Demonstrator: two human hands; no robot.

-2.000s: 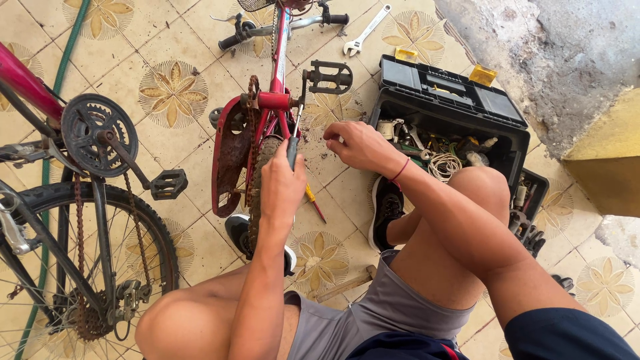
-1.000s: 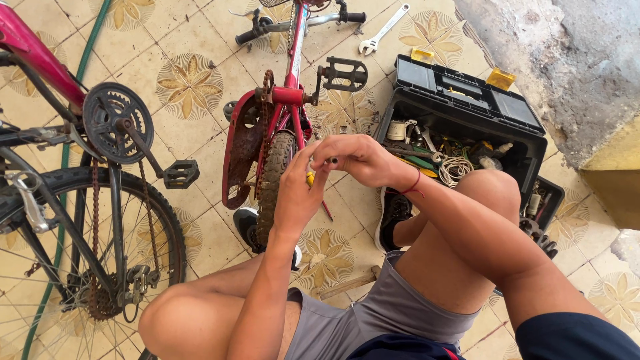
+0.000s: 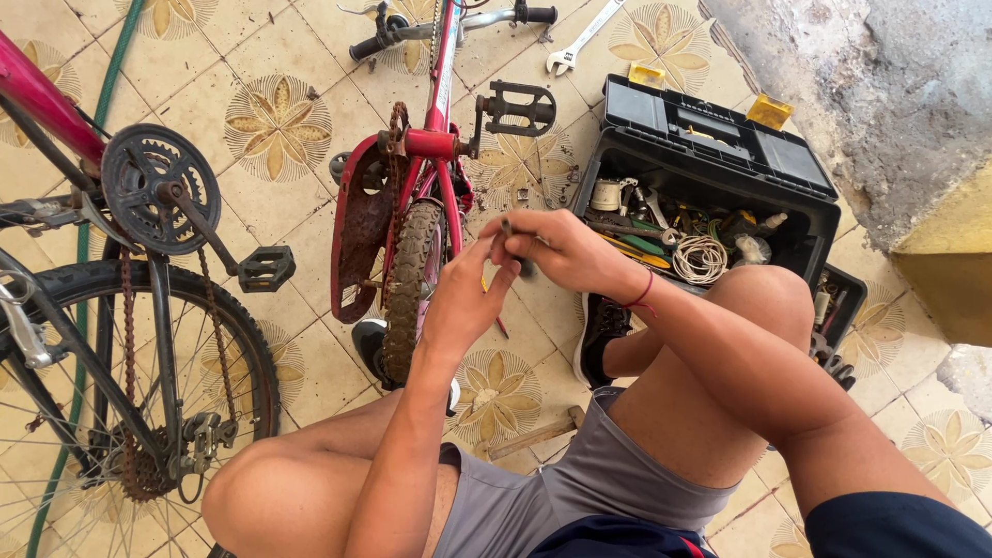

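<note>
My left hand (image 3: 465,298) and my right hand (image 3: 554,244) meet above the floor, just right of the knobby rear tire (image 3: 415,271) of a small upside-down red bicycle. Between the fingers is a small dark object (image 3: 507,226), blurred and mostly covered; the right fingers close on it. Whether the left hand grips it too, I cannot tell. The red frame (image 3: 428,144), its rusty chain guard (image 3: 360,232) and a black pedal (image 3: 521,109) lie beyond my hands. A screwdriver's red tip (image 3: 502,328) shows on the floor below them.
An open black toolbox (image 3: 717,155) with tools and coiled cord (image 3: 699,260) stands at right. An adjustable wrench (image 3: 583,37) lies at the top. A larger bicycle with a black crankset (image 3: 161,188) and a green hose (image 3: 83,271) are at left. A hammer (image 3: 539,434) lies by my shorts.
Two seconds ago my left hand held a dark-handled tool at the red frame, with my right hand apart from it. Both hands have since come together beside the tire.
</note>
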